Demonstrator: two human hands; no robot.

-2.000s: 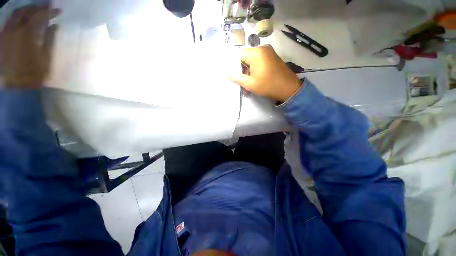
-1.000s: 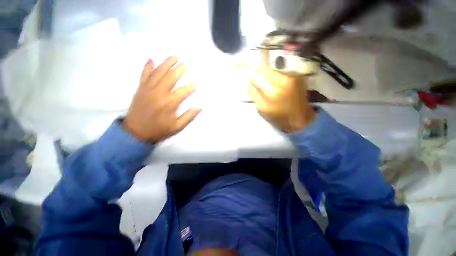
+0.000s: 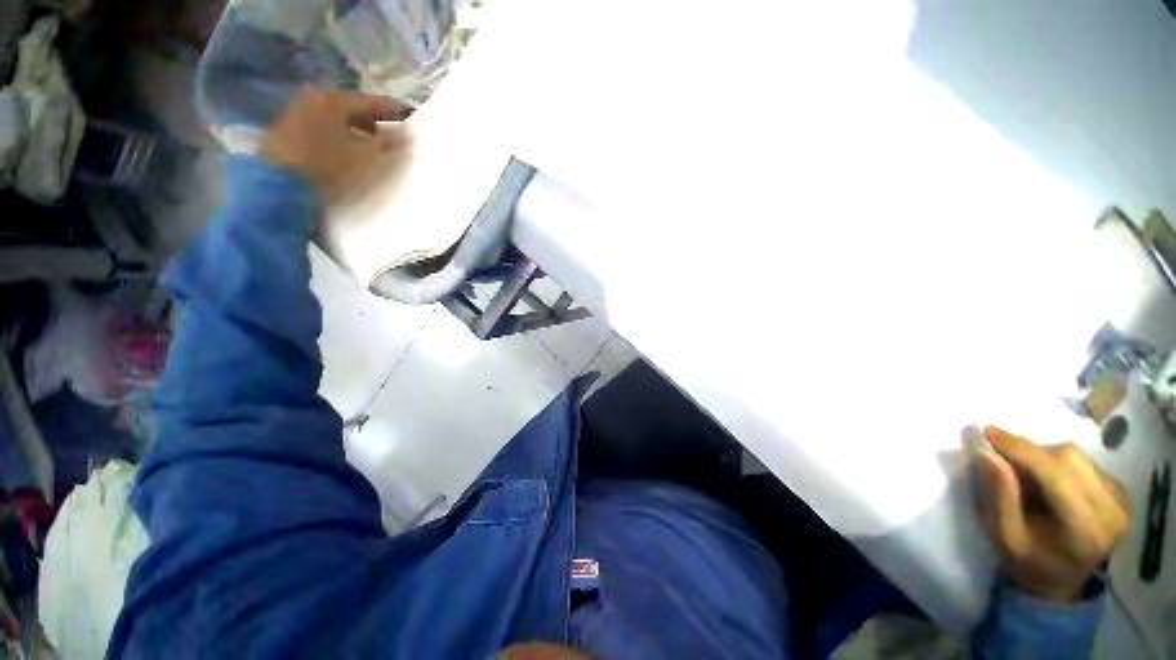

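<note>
A white fabric panel (image 3: 400,219), strongly overexposed, hangs in a curled fold off the left end of the white table (image 3: 722,310). Its outline on the table is lost in glare. My left hand (image 3: 342,142), slightly blurred, grips the panel's far left part. My right hand (image 3: 1051,509) is at the right near the table's front edge, thumb and fingertips together at the white surface. Whether cloth is pinched there cannot be told. Small metal sewing machine parts (image 3: 1112,368) lie just beyond my right hand.
Black thread snips (image 3: 1156,522) lie right of my right hand. A cloth-lined bin (image 3: 277,65) with crumpled pieces stands beyond my left hand. A dark metal stand (image 3: 516,303) and tiled floor (image 3: 387,348) show below the table. A pale cloth pile (image 3: 90,567) is at lower left.
The view has swung left. My left hand has gone from flat on the cloth to gripping it at the far left. The machine parts now sit at the right rim.
</note>
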